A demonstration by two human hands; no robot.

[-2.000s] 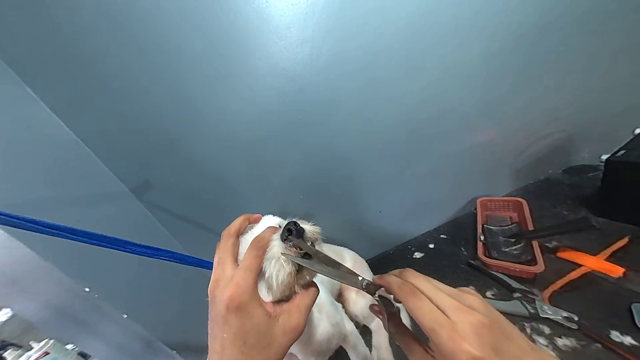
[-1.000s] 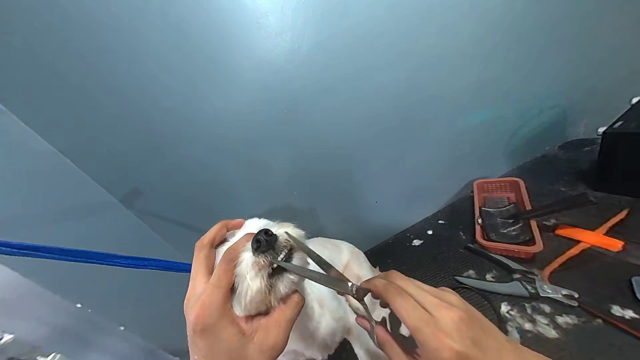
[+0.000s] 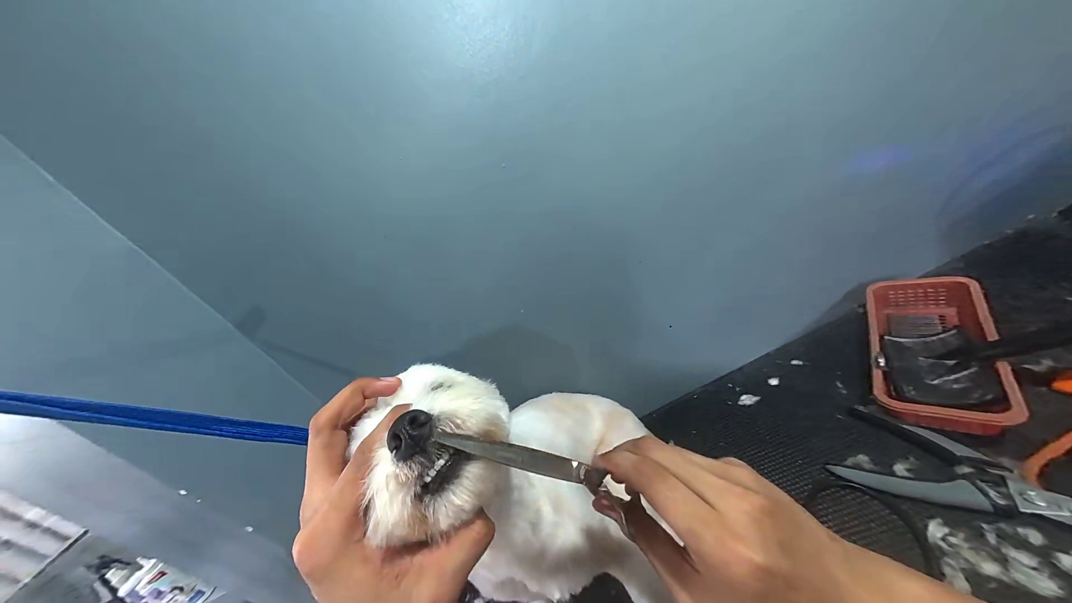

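Observation:
A white dog [image 3: 469,402] faces up toward me, its black nose and lower teeth showing. My left hand [image 3: 368,511] grips its muzzle and chin, fingers around the far side and thumb under the jaw. Metal grooming scissors [image 3: 519,457] are in my right hand [image 3: 712,511], with fingers at the handles. The blades look closed together, and their tips touch or lie very near the fur beside the nose. The dog's pale body [image 3: 561,511] extends behind its head; part of it is hidden by my right hand.
A blue strap [image 3: 151,421] runs in from the left to my left hand. On the black textured table [image 3: 754,435] at right lie a red plastic basket [image 3: 1013,402] holding a slicker brush, grey-handled shears [image 3: 921,487] and tufts of cut fur [image 3: 997,557]. A grey wall stands behind.
The scissor blades, apart a second ago near the mouth, are now together beside the nose. The dog's head is turned somewhat further toward the left, still held by my left hand.

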